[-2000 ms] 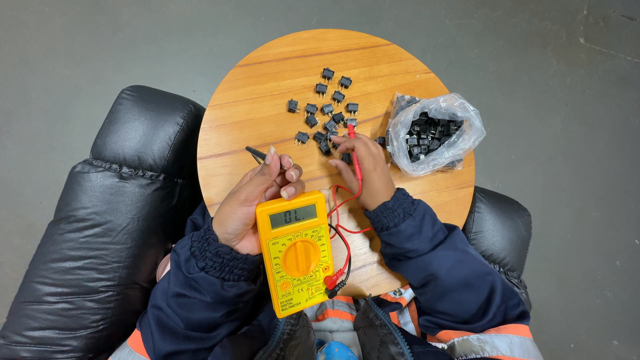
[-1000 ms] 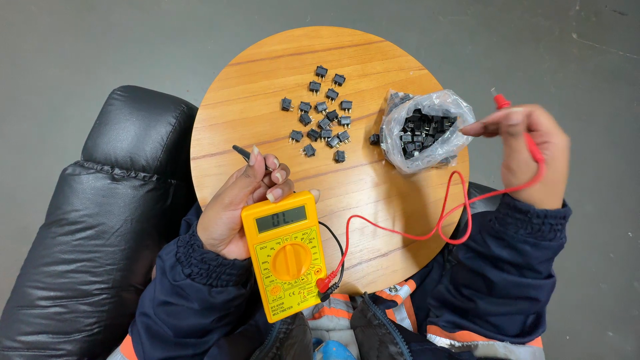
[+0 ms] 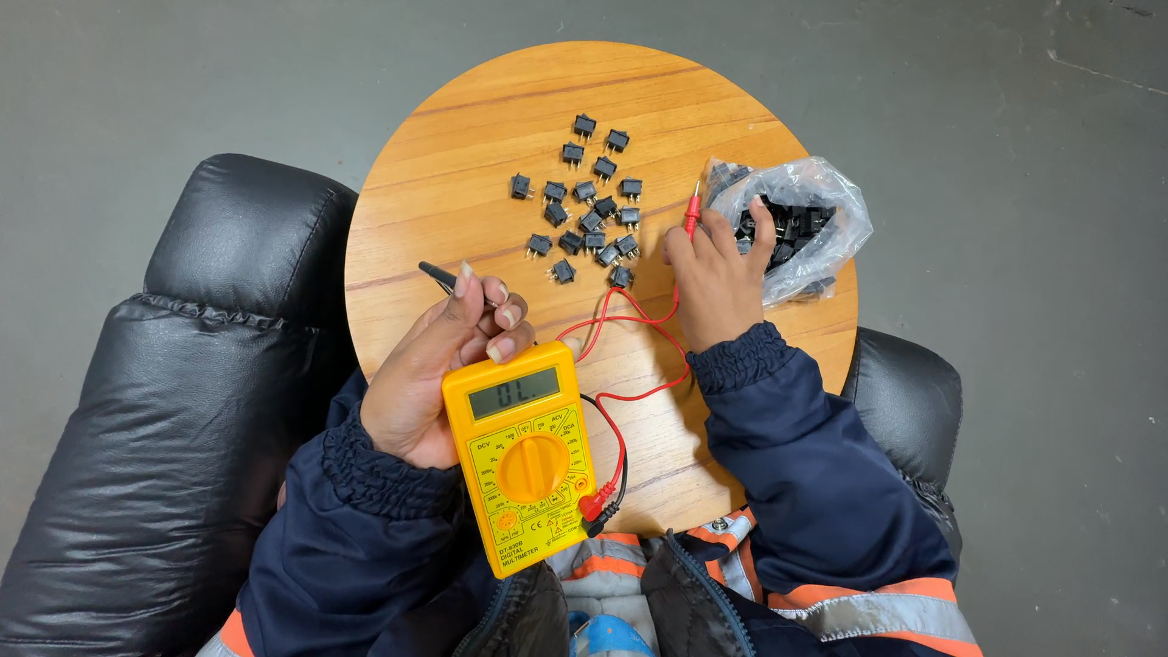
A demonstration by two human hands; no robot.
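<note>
My left hand holds the black test probe between its fingers, with the yellow digital multimeter against its palm and fingers. The meter's display is lit with characters, and red and black leads are plugged in at its lower right. My right hand has the red test probe between its fingers, tip pointing away from me. Its other fingers reach into the mouth of a clear plastic bag of black rocker switches. Several loose black rocker switches with metal pins lie left of that hand.
The round wooden table carries everything. The red lead loops over its surface between my hands. A black padded armrest stands at the left, and another at the right. Grey floor surrounds the table.
My right hand, out beyond the bag's right side with the red probe one second ago, is back over the table at the bag's mouth. The left hand keeps the multimeter and black probe.
</note>
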